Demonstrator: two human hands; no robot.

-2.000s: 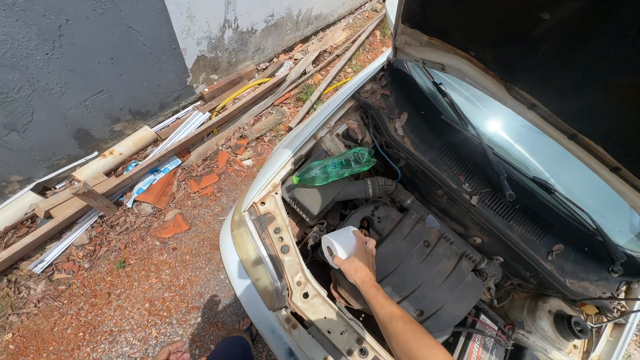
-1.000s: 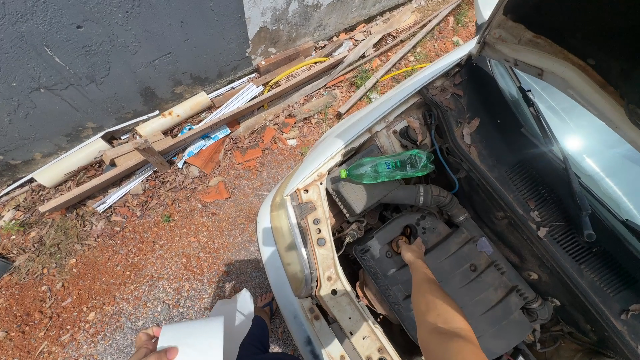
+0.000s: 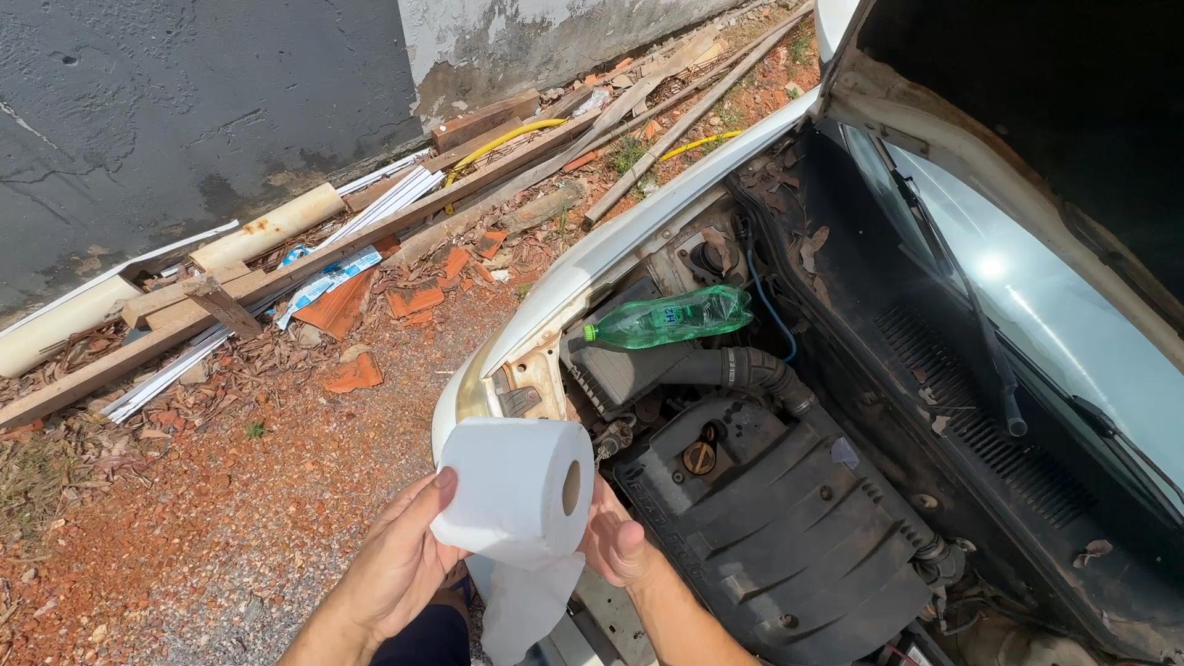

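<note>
A white paper roll (image 3: 504, 486) is held up at the car's front edge, a loose sheet hanging below it. My left hand (image 3: 407, 546) grips its left side, thumb on top. At the roll's right end, my right hand (image 3: 615, 541) has its fingers partly curled behind the paper; whether it grips the roll is hard to tell. Beyond the hands, an oil filler cap (image 3: 699, 457) sits on the black plastic engine cover (image 3: 786, 536). A green plastic bottle (image 3: 671, 317) lies on its side on the air filter housing (image 3: 615, 370).
The raised hood (image 3: 1036, 120) and a wiper arm (image 3: 962, 268) are at the right. Along the grey wall (image 3: 203, 102) lie wooden planks (image 3: 305, 268), pale pipes (image 3: 268, 227), a yellow hose (image 3: 504, 139) and broken tiles (image 3: 338, 305) on gravelly ground.
My right hand has left the oil filler cap and come to the roll. My left hand has brought the roll from the lower left to the car's front edge.
</note>
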